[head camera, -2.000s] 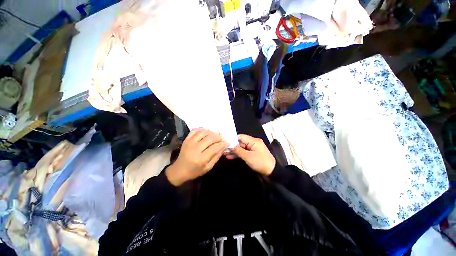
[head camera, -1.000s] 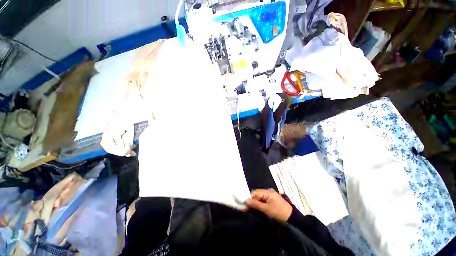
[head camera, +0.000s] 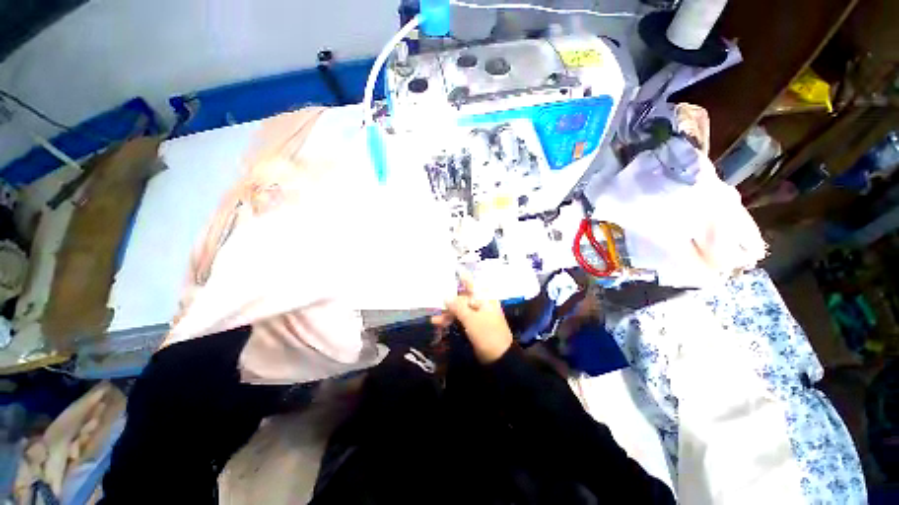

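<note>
A large garment piece (head camera: 345, 237), white to pale peach and washed out, lies spread over the machine table and hangs over its front edge. My right hand (head camera: 480, 318) pinches the cloth's front right corner, just below the needle area (head camera: 483, 247) of the overlock machine (head camera: 513, 128). My left sleeve reaches up at the left and ends at the cloth. My left hand does not show; the cloth hides it. Whether the cloth lies under the presser foot, I cannot tell.
Red-orange snips (head camera: 594, 249) lie right of the needle area. A lilac-grey and peach pile (head camera: 680, 197) is behind them. Floral cloth (head camera: 779, 345) is at the right. A cloth bundle (head camera: 74, 439) sits lower left, and a hose (head camera: 378, 148) hangs left of the machine head.
Both hands held the cloth over my lap. The cloth and my right hand have since moved forward to the table edge. The view has tilted up, showing more of the machine.
</note>
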